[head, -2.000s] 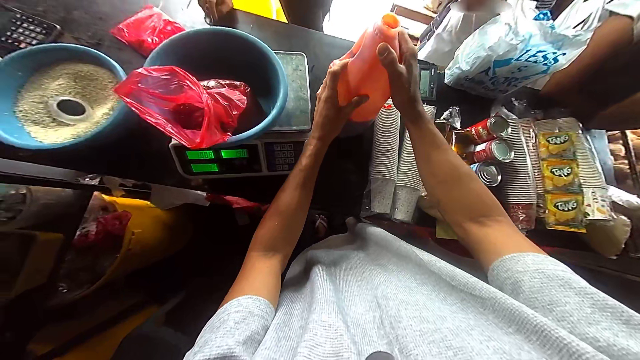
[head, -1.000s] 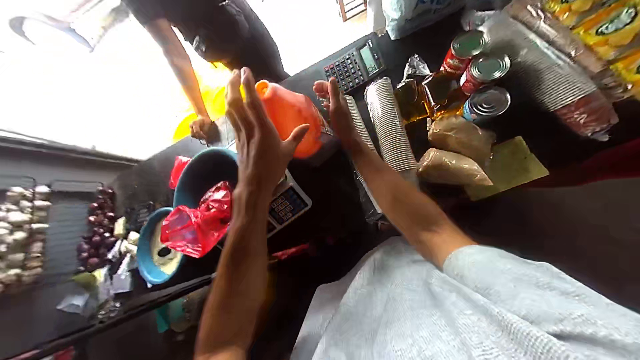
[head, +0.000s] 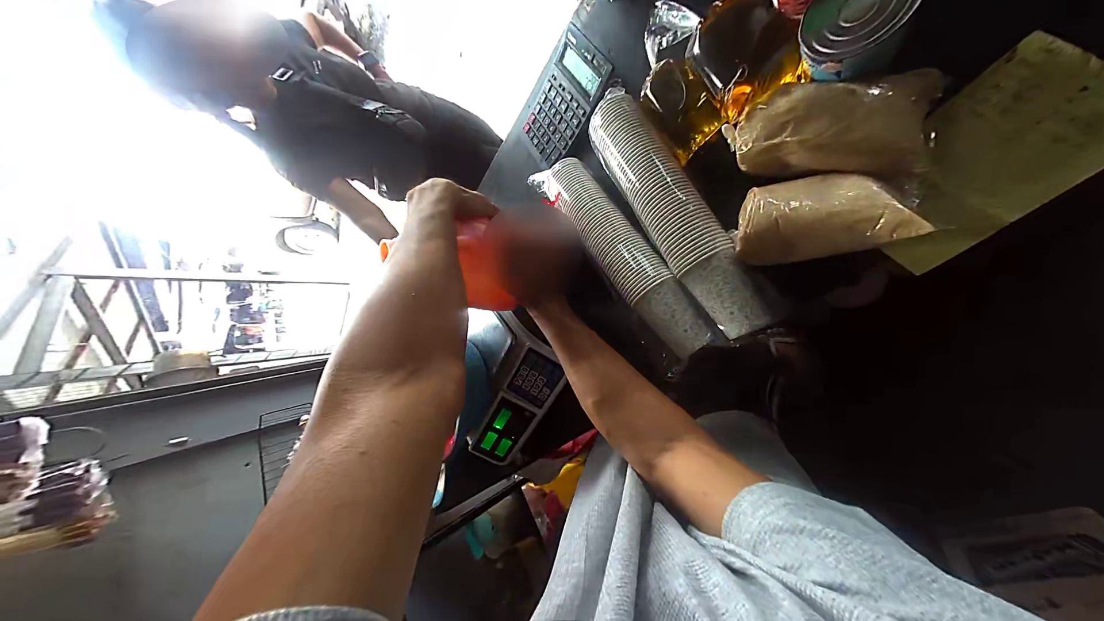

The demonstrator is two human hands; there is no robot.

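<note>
An orange plastic container [head: 485, 272] is between my two hands, near the weighing scale [head: 526, 388] with lit green digits. My left hand [head: 444, 200] reaches over its upper side with curled fingers; my left forearm hides part of it. My right hand [head: 536, 254] is at its right side, against it, but blurred, so its fingers cannot be made out. The small orange mouth or cap [head: 385, 250] shows left of my forearm. Two sleeves of stacked disposable cups [head: 664, 185] lie just right of my right hand. A blue basin [head: 485, 366] is partly hidden behind my left forearm.
A calculator [head: 561, 99] lies at the counter's far edge. Bags of amber liquid [head: 742, 60], a metal can [head: 849, 34] and brown wrapped packs [head: 824, 216] sit to the right. Another person in dark clothes [head: 345, 121] stands across the counter. A metal railing [head: 172, 285] is beyond.
My left hand, spread with fingers up one second ago, is now curled over the orange container. My right hand has closed in on its side. The view has swung and tilted strongly.
</note>
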